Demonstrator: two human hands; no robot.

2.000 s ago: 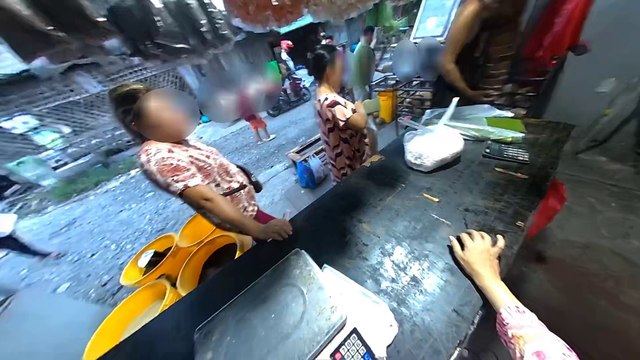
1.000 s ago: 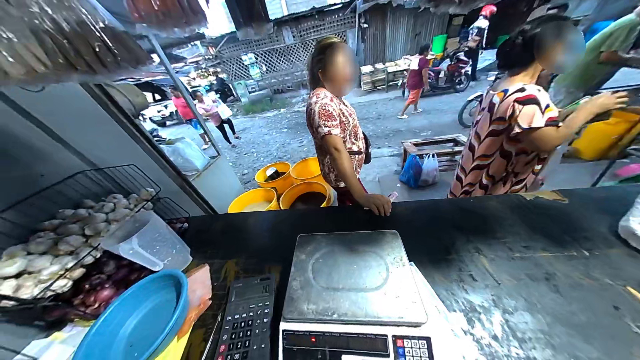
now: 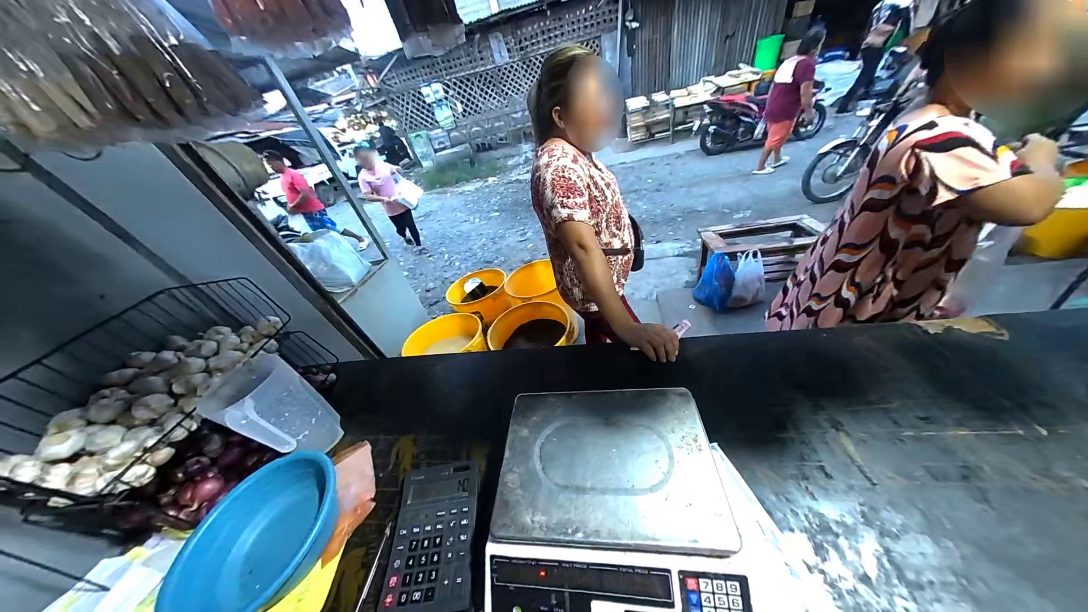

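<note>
Neither of my hands shows at this moment. A digital weighing scale (image 3: 616,472) with a bare metal pan stands on the black counter (image 3: 918,425), nearest to me. Left of it lies a dark desk calculator (image 3: 433,535). Further left is a blue plastic basin (image 3: 255,535), with orange and yellow plastic beside it. Behind the basin, a clear plastic pitcher (image 3: 272,404) leans against a black wire basket of garlic bulbs (image 3: 127,408), with red onions (image 3: 204,484) below. Across the counter a person (image 3: 591,221) rests a hand on its edge, a small pinkish item by the fingers.
Yellow buckets (image 3: 531,327) stand beyond the counter, beside that person. Another person in a patterned dress (image 3: 901,221) is at the right. A wooden bench (image 3: 765,242) has blue and white plastic bags next to it. Packed goods (image 3: 110,68) hang at the upper left.
Two seconds ago my right hand lay on the counter; it is now out of view. The view has swung left since then. The person in the patterned dress has lowered an outstretched arm.
</note>
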